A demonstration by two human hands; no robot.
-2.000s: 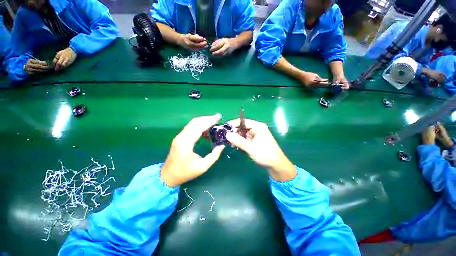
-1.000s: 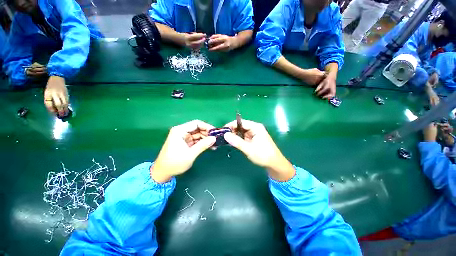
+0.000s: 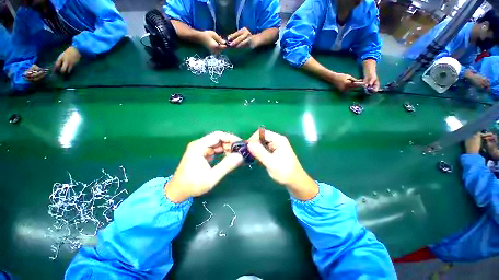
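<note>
My left hand (image 3: 201, 167) holds a small dark rounded unit (image 3: 242, 151) between thumb and fingers, in front of me above the green surface. My right hand (image 3: 278, 158) is close at the unit's right side, with its thumb and fingertips near or on it. Slim dark-brown tweezers (image 3: 262, 135) stick up from my right hand. Their lower part is hidden in the fingers. Fine details of the unit are too small to tell.
A white wire pile (image 3: 82, 208) lies at the left, and loose wires (image 3: 230, 214) lie before me. Dark units (image 3: 176, 98) are scattered on the green belt (image 3: 219, 123). Workers in blue smocks sit opposite, with a black fan (image 3: 158, 34), a white fan (image 3: 442, 75) and another wire pile (image 3: 209, 66).
The unit has been turned between my hands, and my right fingertips have shifted on it. Belt units opposite have moved left. The far-left worker's hand has drawn back from the belt.
</note>
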